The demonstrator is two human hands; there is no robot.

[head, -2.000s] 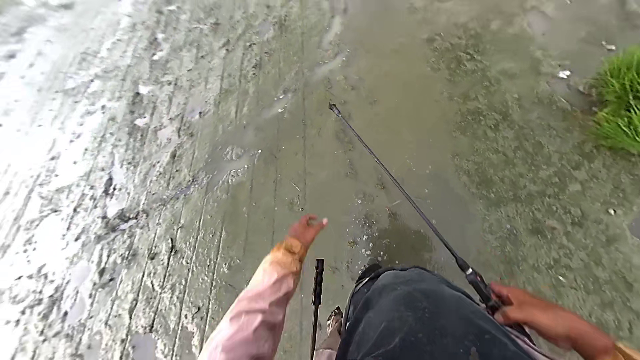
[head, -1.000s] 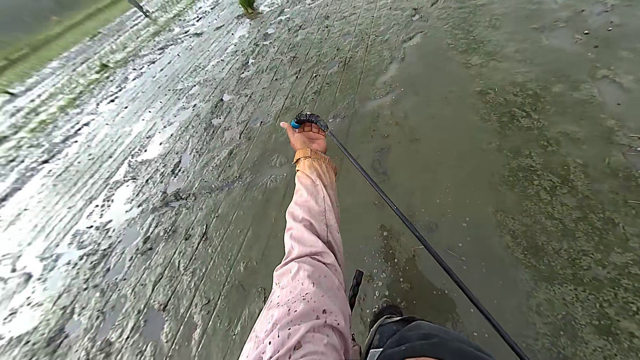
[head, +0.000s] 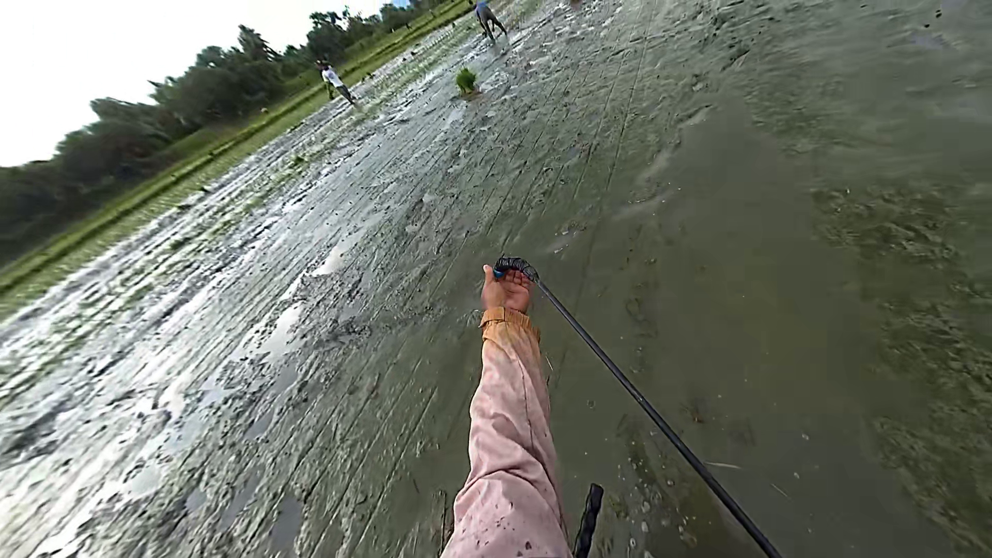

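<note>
My left hand (head: 508, 291), palm up, is closed around the curved, black-wrapped end of a long thin black pole (head: 643, 403). A small blue part shows at that end, beside the thumb. From the hand the pole slants down to the right and leaves the bottom edge of the view. My left arm wears a pink sleeve with dark specks and a brownish cuff. Right of the forearm, a black ridged grip (head: 589, 521) rises from the bottom edge; what it belongs to is hidden. My right hand is out of view.
Wet, muddy ground (head: 372, 310) with grooves and shallow water surrounds me. A green tuft of seedlings (head: 466, 81) stands ahead. Farther off are a person in a white top (head: 333, 79) and another person bent over (head: 487, 19). A grassy bank (head: 186, 167) and trees lie beyond.
Two seconds ago my left hand was off the pole and my right hand held its near end. My left hand now holds the far end. The view has tipped up toward the field.
</note>
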